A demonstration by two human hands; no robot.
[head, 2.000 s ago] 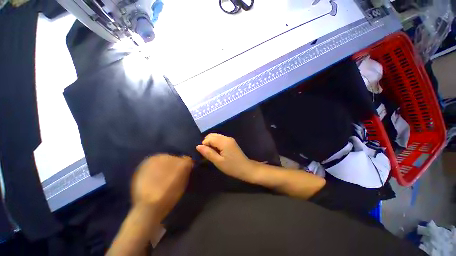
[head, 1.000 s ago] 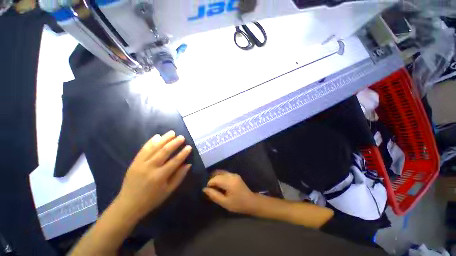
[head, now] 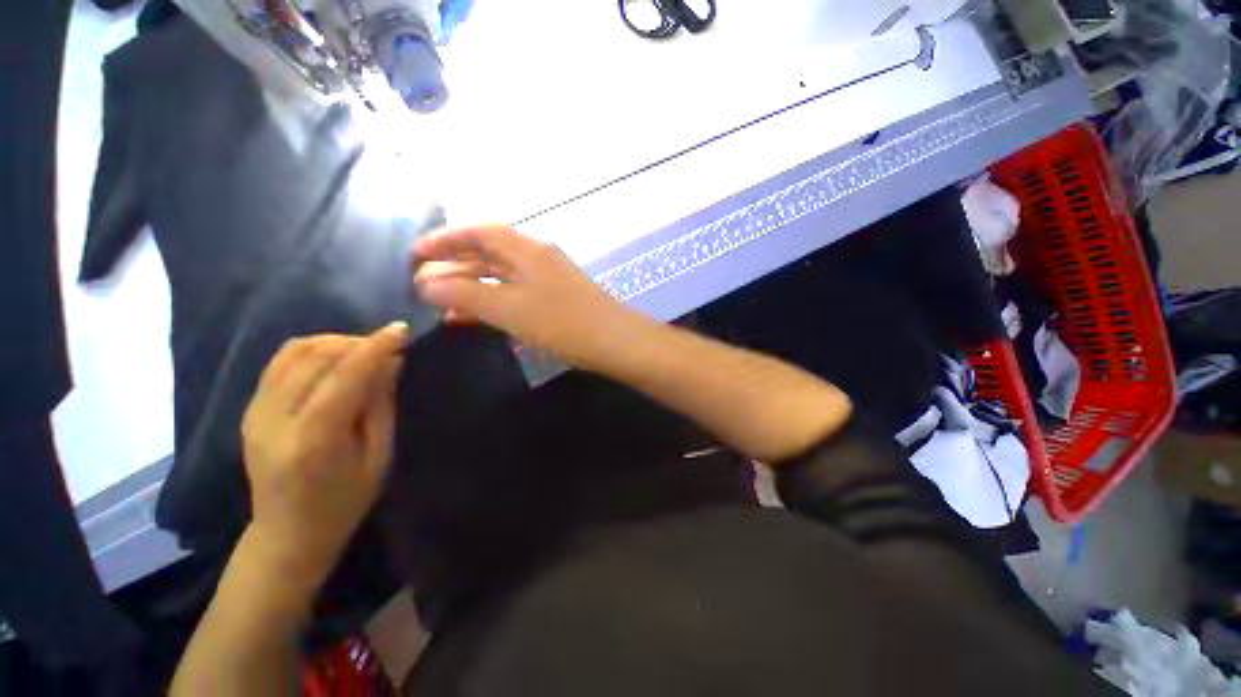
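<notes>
A black fabric panel [head: 218,259] lies on the white machine bed, runs up to the bright needle area [head: 361,116] and hangs over the near edge. My left hand [head: 320,422] pinches the panel's right edge between thumb and fingers, below the needle. My right hand [head: 497,286] holds the same edge with its fingertips, a little nearer the needle. The fabric between the two hands is bunched and slightly raised. A blue-grey cylinder [head: 411,68] stands beside the needle. The needle tip is lost in the glare.
Black-handled scissors [head: 667,14] lie on the bed at the top. A ruler strip [head: 803,177] runs along the near edge. A red basket [head: 1143,313] with black and white pieces stands at right. A long black panel [head: 27,272] lies at far left.
My right hand has moved up and left from the table edge onto the fabric edge. My left hand has gone from lying flat to pinching, lower left. The fabric has shifted left and creased.
</notes>
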